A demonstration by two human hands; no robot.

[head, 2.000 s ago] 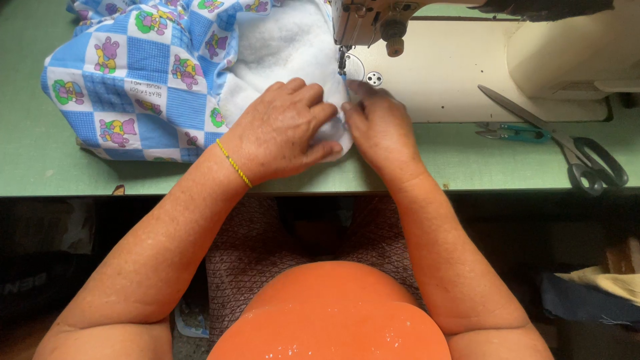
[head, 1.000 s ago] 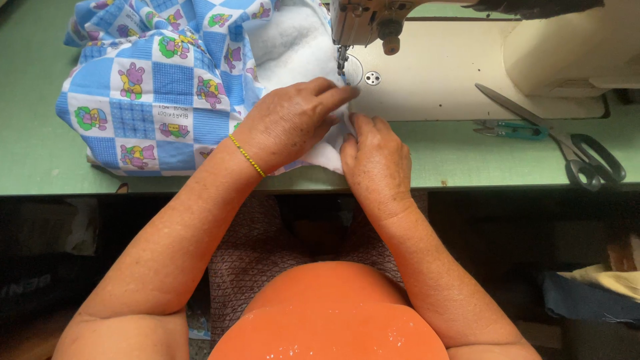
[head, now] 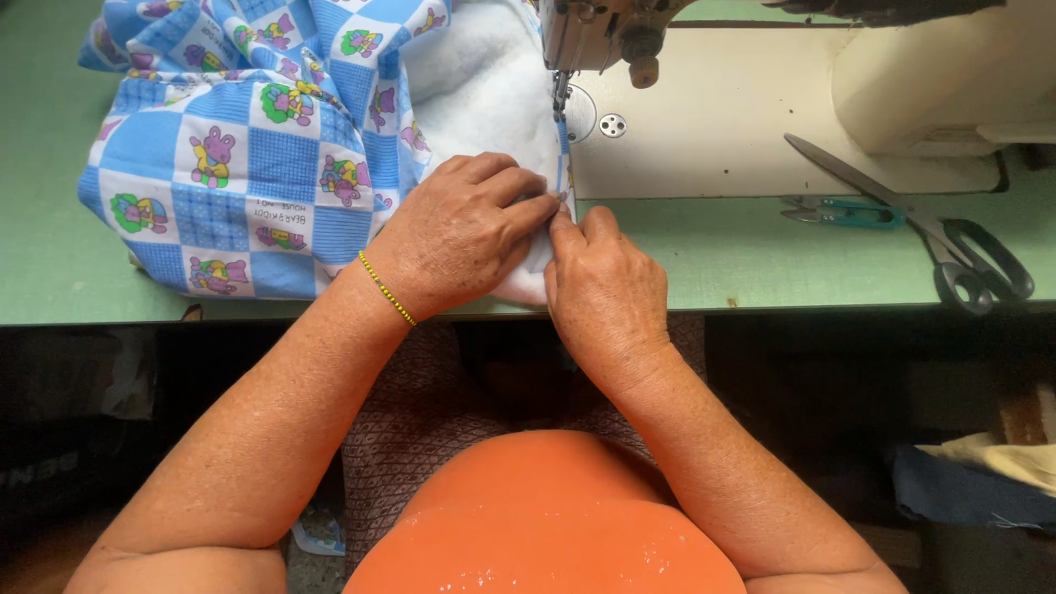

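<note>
A blue and white checked fabric with printed bears [head: 285,169] lies bunched on the green table, left of the sewing machine's needle and presser foot [head: 561,95]. White batting [head: 487,74] shows along its right side, and a narrow folded edge of the print runs down from the foot. My left hand [head: 466,231], with a yellow beaded bracelet at the wrist, rests on the batting and pinches that edge with its fingertips. Close against it, my right hand [head: 606,285] grips the same edge between thumb and forefinger, just below the machine bed.
Large black-handled scissors [head: 924,219] lie at the right, partly on the machine bed [head: 709,107], beside teal thread snips [head: 850,213]. The machine head [head: 594,33] stands over the fabric's edge. Dark and cream cloth [head: 965,487] sits below the table at the lower right.
My left hand's fingers, stretched out toward the right a second ago, now bend down to meet my right hand at the fabric's edge. My right hand was nearer the needle two seconds ago.
</note>
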